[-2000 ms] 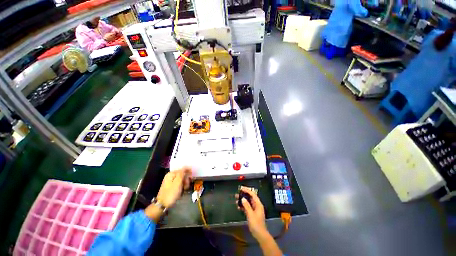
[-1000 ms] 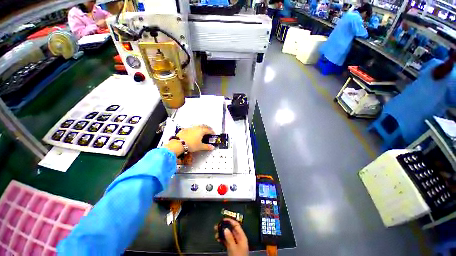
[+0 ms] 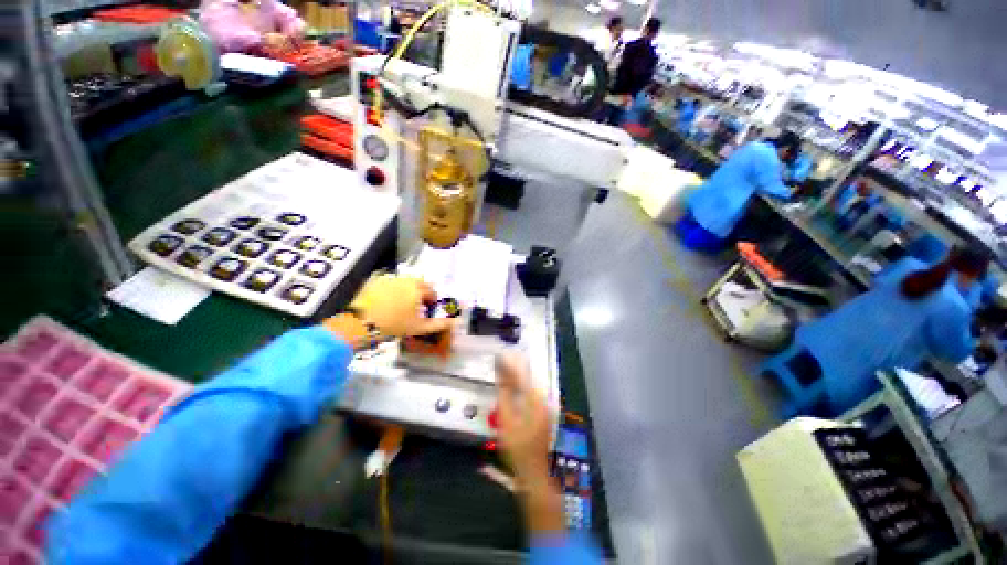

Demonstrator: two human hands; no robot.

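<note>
The orange fixture (image 3: 426, 344) and the black fixture (image 3: 495, 324) sit side by side on the machine's white plate. My left hand (image 3: 393, 307) reaches in from the left. Its fingertips close around a small dark device housing (image 3: 445, 308) at the orange fixture; whether the housing is seated or raised is unclear. My right hand (image 3: 521, 417) is blurred over the right part of the base's front edge, by the buttons, fingers pointing up. No part can be made out in it. The brass dispensing head (image 3: 448, 201) hangs behind the fixtures.
A white parts tray (image 3: 320, 190) with dark housings lies left of the machine. A pink compartment tray (image 3: 141, 386) is at the lower left. The teach pendant (image 3: 573, 475) is partly behind my right arm. An orange-yellow cable (image 3: 384, 497) hangs from the base. People in blue sit at right.
My left hand has moved from the black fixture to the orange one. My right hand has risen from the bench to the base's front edge; its dark housing no longer shows. The camera view has shifted.
</note>
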